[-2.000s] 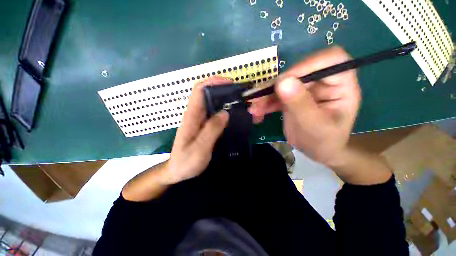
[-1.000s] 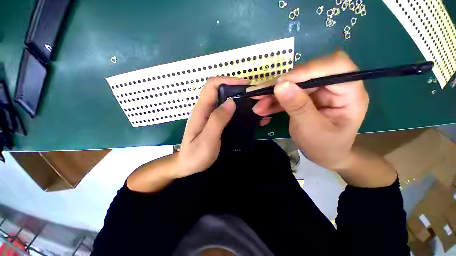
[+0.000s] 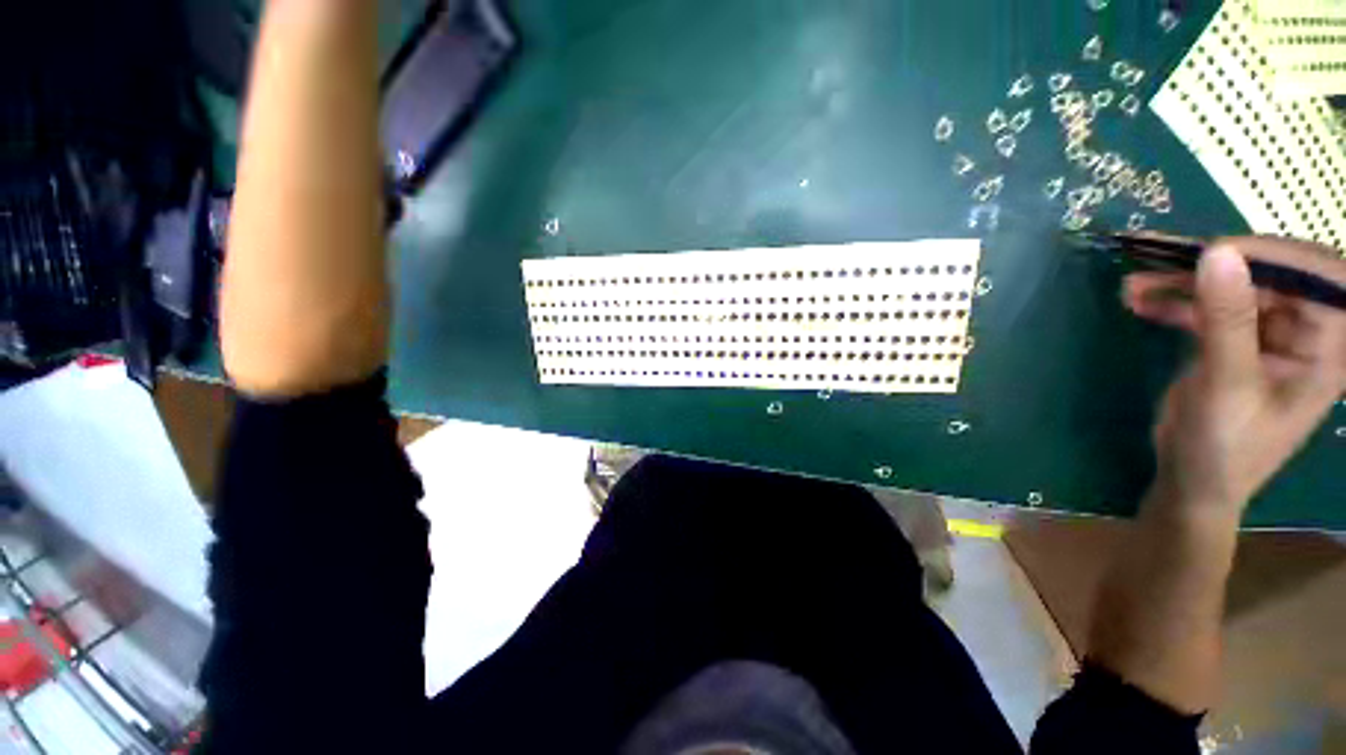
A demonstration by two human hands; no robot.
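My left forearm reaches up past the top edge at the left, and my left hand is out of the picture. My right hand (image 3: 1247, 347) holds the black tweezers (image 3: 1181, 251) at the right, their tip near loose pale rings (image 3: 1100, 162) on the green mat. The dotted adhesive sheet (image 3: 746, 320) lies flat in the middle of the mat. A black phone housing (image 3: 443, 92) lies beside my left forearm, with a small pale ring on it.
A pile of black housings (image 3: 74, 221) is at the left. Spare dotted sheets (image 3: 1247, 126) lie at the upper right. A small bluish piece (image 3: 985, 217) is near the rings. Several single rings lie around the working sheet. Brown cardboard (image 3: 1284, 620) shows below the bench at the right.
My left hand has moved up and left out of view, and the housing it held no longer shows there. My right hand has moved right with the tweezers. The view has shifted left.
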